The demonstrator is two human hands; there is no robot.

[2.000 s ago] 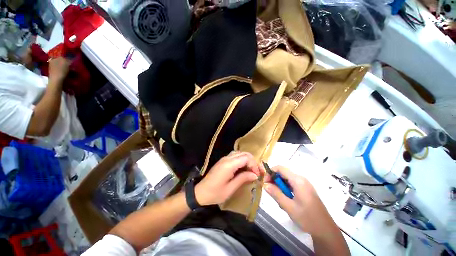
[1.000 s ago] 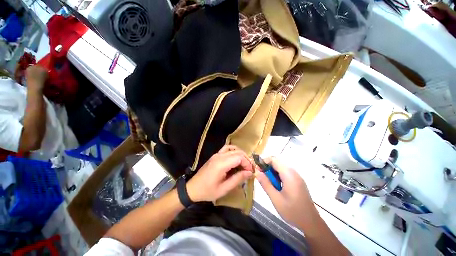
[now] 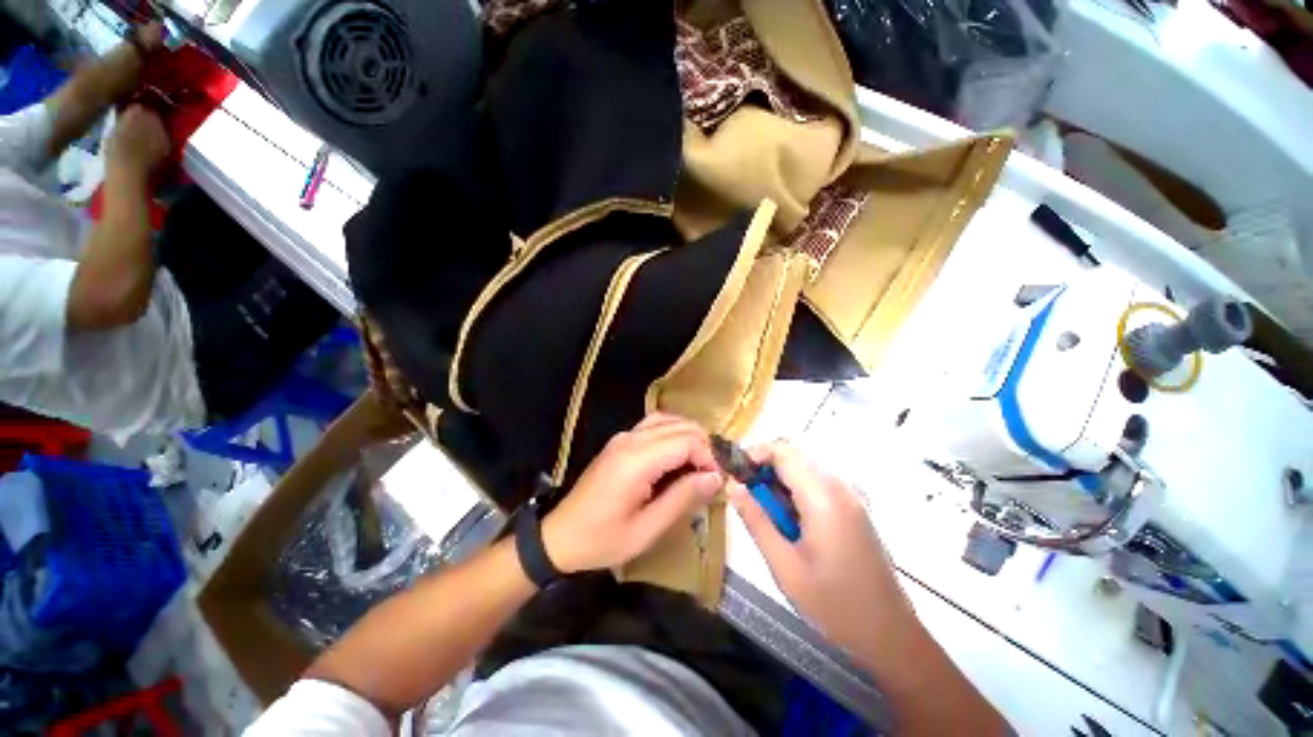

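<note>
A tan jacket (image 3: 749,310) with a black inner side lies over the white table and my lap. Its front edge, with a thin gold zipper line, runs down to my hands. My left hand (image 3: 629,494) pinches this edge between thumb and fingers. My right hand (image 3: 824,536) holds pliers (image 3: 768,497) with blue handles. Their dark jaws point up and left, at my left fingertips by the edge. The fingers hide what the jaws touch; I cannot tell if they are closed.
A white sewing machine (image 3: 1073,403) with blue stripes stands right of the jacket. A grey motor housing (image 3: 360,65) is at the upper left. An open carton (image 3: 259,576) with plastic bags is left of my lap. Another person (image 3: 87,303) works at the far left, above a blue crate (image 3: 101,554).
The view has shifted slightly, moving the jacket and machine left and up in it. The pliers have turned, with their jaws now closer to my left fingertips. The other person's arms have moved.
</note>
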